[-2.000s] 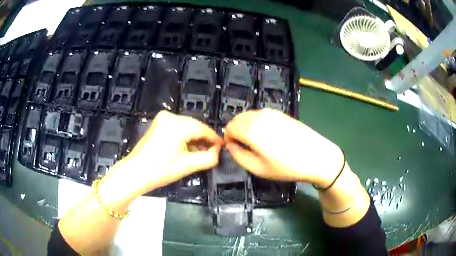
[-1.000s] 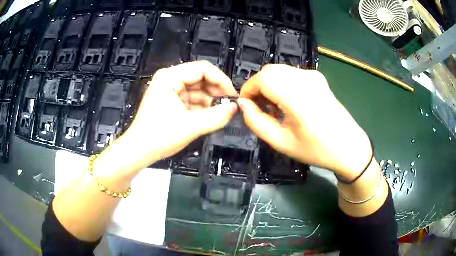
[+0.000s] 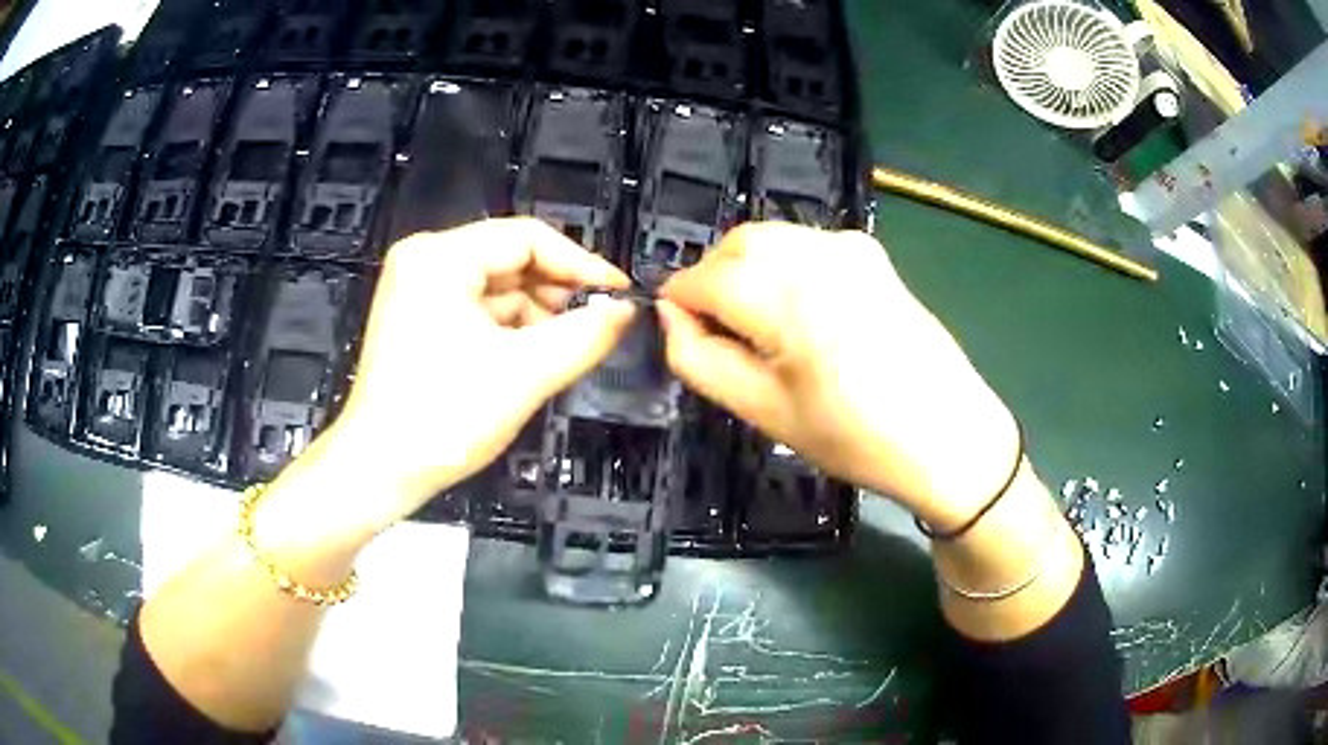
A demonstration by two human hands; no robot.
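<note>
A black plastic housing (image 3: 612, 502) with a rectangular window stands out below my fingertips, over the near edge of the black blister tray (image 3: 488, 527). My left hand (image 3: 488, 328) and my right hand (image 3: 794, 342) meet at the housing's far end, thumbs and forefingers pinched together. A thin dark edge shows between the fingertips; whether it is a small fitting or the housing's end I cannot tell. The tray holds rows of similar housings (image 3: 299, 357), one per pocket. One pocket (image 3: 452, 153) in the middle row looks smooth and empty.
A yellow rod (image 3: 1020, 224) lies right of the tray. A small white fan (image 3: 1066, 64) stands at the upper right beside a pale metal upright (image 3: 1238, 160). Loose small parts (image 3: 1119, 521) lie on the green bench at right. White paper (image 3: 390, 633) lies under my left forearm.
Over the last second the whole view has shifted, so hands and housing appear further left. My fingertips stay pinched at the housing's end. The housing now looks more upright than a second ago.
</note>
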